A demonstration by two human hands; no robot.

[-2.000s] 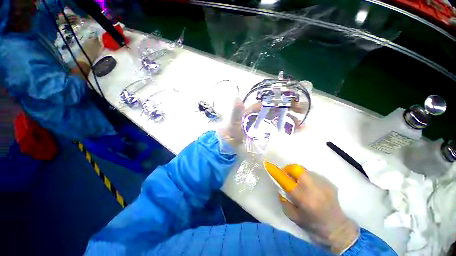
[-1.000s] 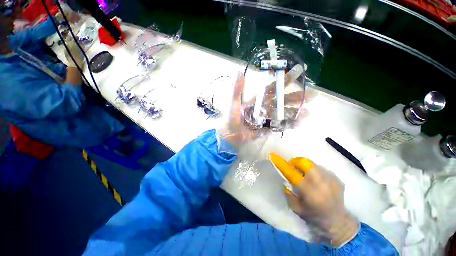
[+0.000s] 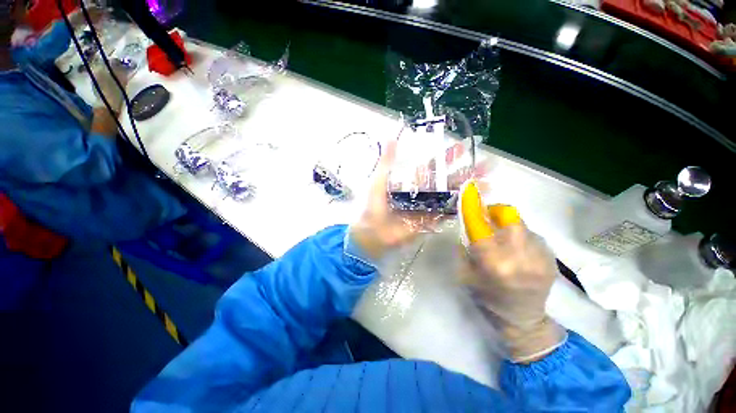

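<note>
My left hand [image 3: 384,211] holds a looped unit [image 3: 421,202] from its left and below, over the bench. Its dark glossy body faces me, with the thin loop and white strips [image 3: 441,153] standing beyond it. A clear plastic bag [image 3: 444,77] lies around or behind the unit and sticks up past it. My right hand [image 3: 510,262], in a thin glove with orange-yellow finger cots, is at the unit's right end. It pinches a small white wipe [image 3: 462,219], mostly hidden by the fingers. Whether the wipe touches the unit is unclear.
Several looped units [image 3: 329,181] lie left on the white bench [image 3: 282,121]. A black disc [image 3: 150,102] and red block [image 3: 165,55] are farther left, near a gowned person [image 3: 73,161]. Bottles [image 3: 663,199], a dark stick [image 3: 570,274] and crumpled wipes [image 3: 670,323] are right. The green belt runs behind.
The unit in my left hand has turned so its dark body faces me. My right hand has moved up from below to the unit's right end. The view has shifted slightly.
</note>
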